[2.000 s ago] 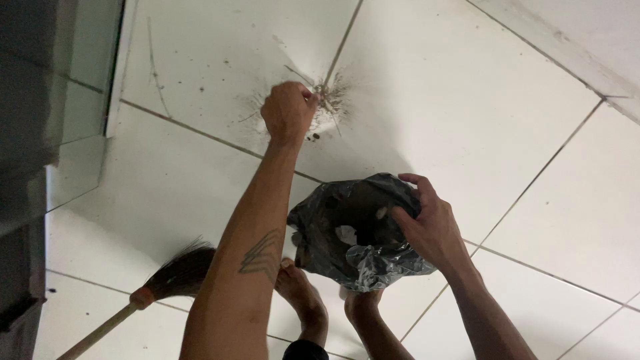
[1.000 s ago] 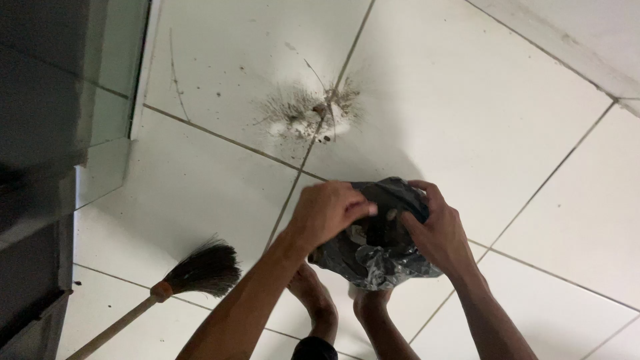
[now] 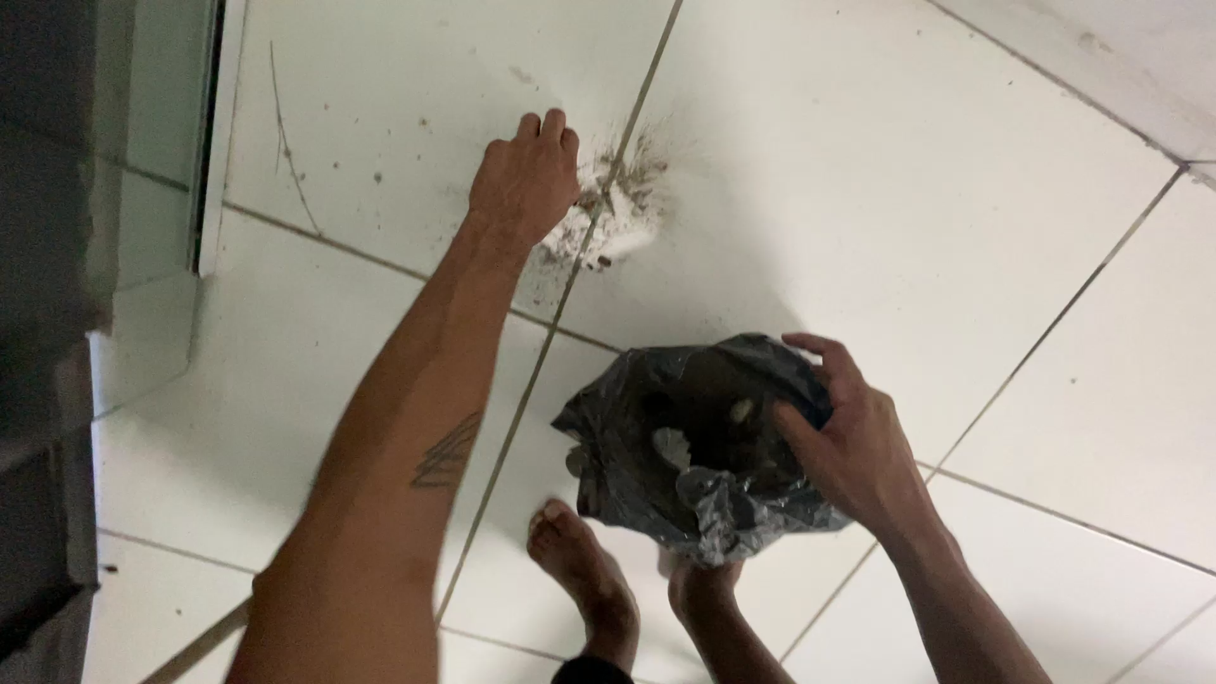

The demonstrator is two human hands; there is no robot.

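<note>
My left hand (image 3: 525, 180) is low over the floor at the left edge of a patch of dirt and pale debris (image 3: 622, 204); its fingers are bent and their tips partly hidden, so whether it holds anything does not show. A black plastic bag (image 3: 632, 475) hangs open above my feet. My right hand (image 3: 850, 442) grips the bag's right rim, thumb inside and fingers outside. Some pale scraps show inside the bag's dark mouth.
White floor tiles (image 3: 883, 237) with dark joints lie all around. A broom's handle (image 3: 204, 641) shows at bottom left, partly behind my left arm. A glass panel edge (image 3: 211, 142) and dark furniture (image 3: 47, 475) stand at left. A wall base (image 3: 1121, 66) is at upper right.
My left hand was at the bag's mouth a second ago and is now up at the debris on the floor. My right hand stays on the bag, which now shows more of its opening.
</note>
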